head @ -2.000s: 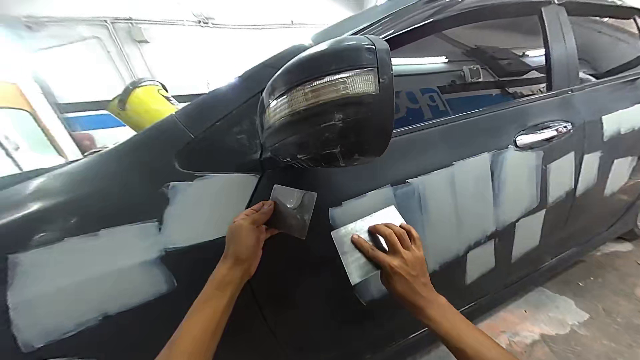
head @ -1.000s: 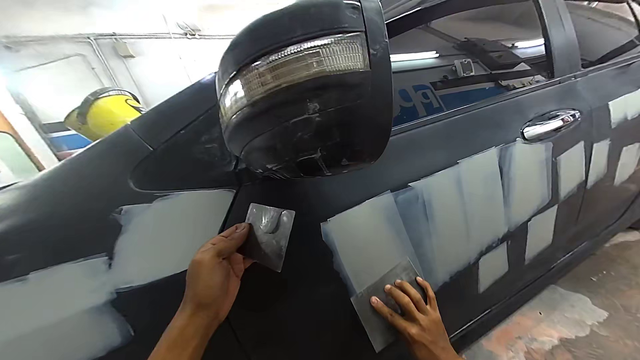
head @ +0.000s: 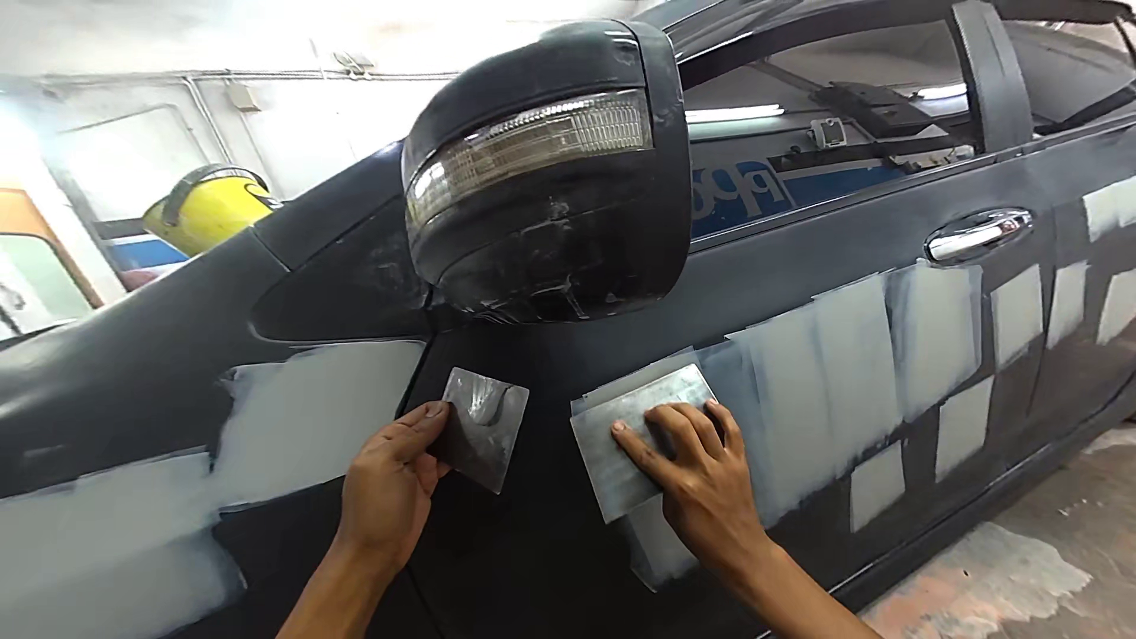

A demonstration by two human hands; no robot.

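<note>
My left hand [head: 390, 488] pinches a small square metal plate [head: 484, 444] by its left edge, with a smear of grey putty on its face. Under the fingers of my right hand [head: 697, 461], a larger flat metal spreader [head: 621, 444] lies against the front door of a dark car. Light grey filler [head: 790, 399] covers door patches beside and below the spreader, and its lower end shows under my right wrist. Another filler patch [head: 311, 426] is on the fender, left of the small plate.
The side mirror [head: 550, 177] juts out above both hands. To the right are a chrome door handle [head: 981, 235] and further filler patches [head: 963, 426]. A yellow bucket [head: 213, 209] stands behind the bonnet. Stained floor [head: 985, 577] shows at lower right.
My right hand and the spreader have gone from the lower part of the door patch up to its upper part. My left hand still holds the small plate.
</note>
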